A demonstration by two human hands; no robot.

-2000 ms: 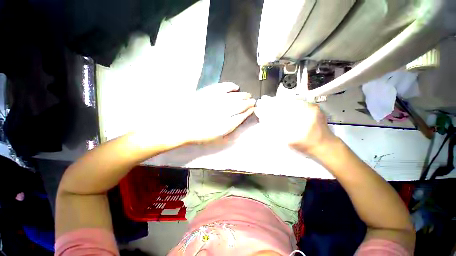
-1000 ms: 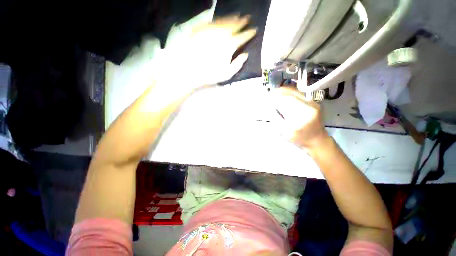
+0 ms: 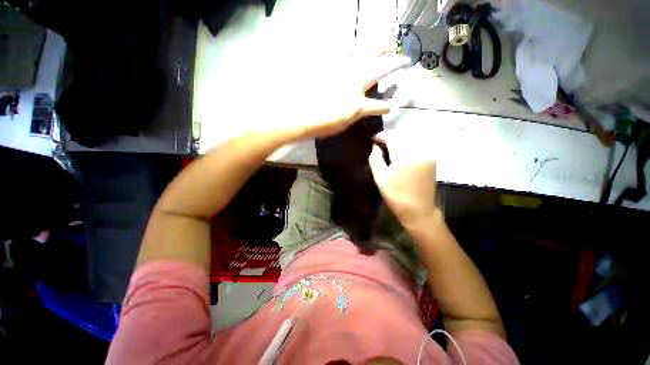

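A dark fabric panel [image 3: 349, 178] is bunched between my hands and hangs over the front table edge towards my lap. My left hand [image 3: 370, 89] holds its upper part, with fingers partly washed out by glare. My right hand [image 3: 403, 160] is on the right side of the cloth, thumb against it. The small metal needle area of the sewing machine [image 3: 408, 44] shows just above my hands; the machine head is mostly out of view.
Black-handled scissors [image 3: 486, 46] lie right of the needle area, beside a ribbed pale knob [image 3: 458, 33]. A white scrap [image 3: 538, 64] and a thin brownish tool [image 3: 593, 127] lie further right. A black cloth heap [image 3: 107, 78] is at left. A red basket [image 3: 246, 260] is below.
The view has shifted, and the machine head has left most of it. My hands have come together at the table's front part, with the dark cloth pulled down over the edge.
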